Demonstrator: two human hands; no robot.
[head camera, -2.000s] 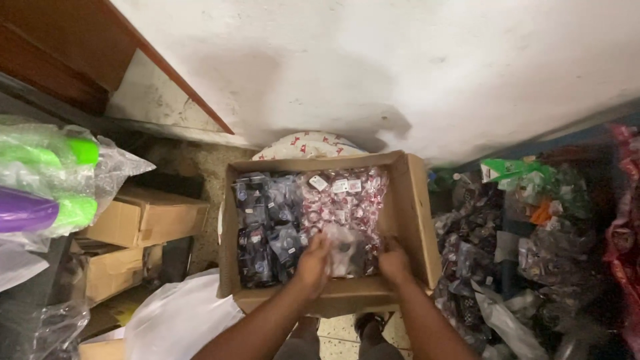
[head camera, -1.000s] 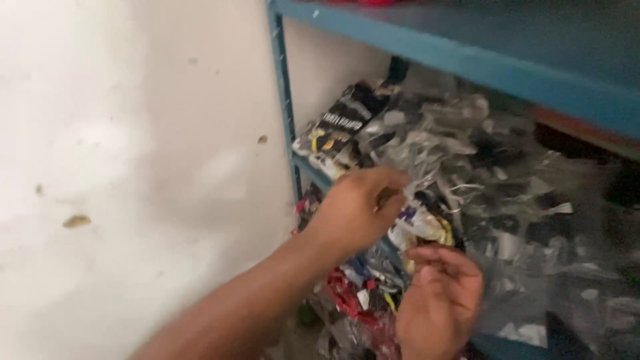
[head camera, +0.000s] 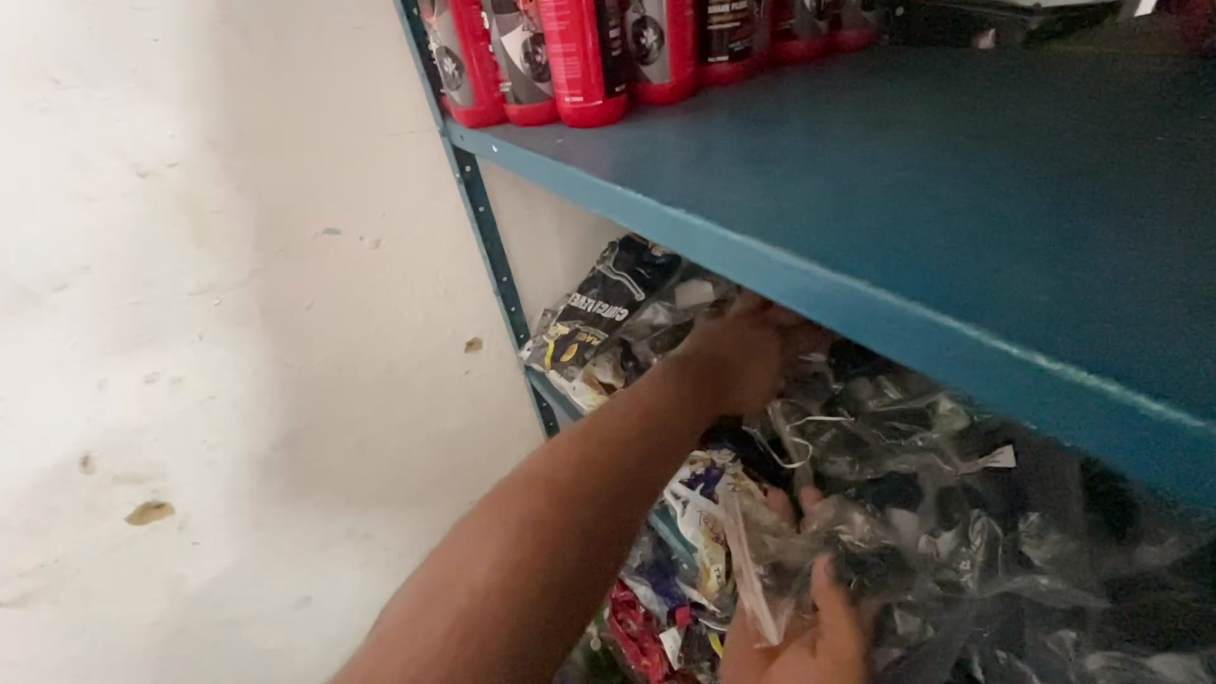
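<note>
My left hand (head camera: 746, 356) reaches under the blue metal shelf, among clear plastic bags; its fingers are in shadow, so whether they grip anything cannot be told. Lower down, my right hand (head camera: 807, 608) is shut on a clear plastic bag (head camera: 760, 560) with dark contents, its thumb and fingers around the plastic. Left of my left hand lies a black printed packet (head camera: 608, 299). A white and purple printed packet (head camera: 703, 532) is just left of my right hand. Many clear bags of dark items (head camera: 969, 532) fill the level to the right.
The blue upper shelf (head camera: 855, 190) crosses above my hands, its front edge close over my left hand. Several red bottles (head camera: 584, 66) stand on it. A perforated blue upright (head camera: 494, 247) stands beside the white wall (head camera: 237, 332). Red packets (head camera: 636, 627) lie lower down.
The view has swung from a cardboard box of small packets to the shelving. Since one second ago, my left hand has gone deeper under the shelf and my right hand has taken hold of a plastic bag.
</note>
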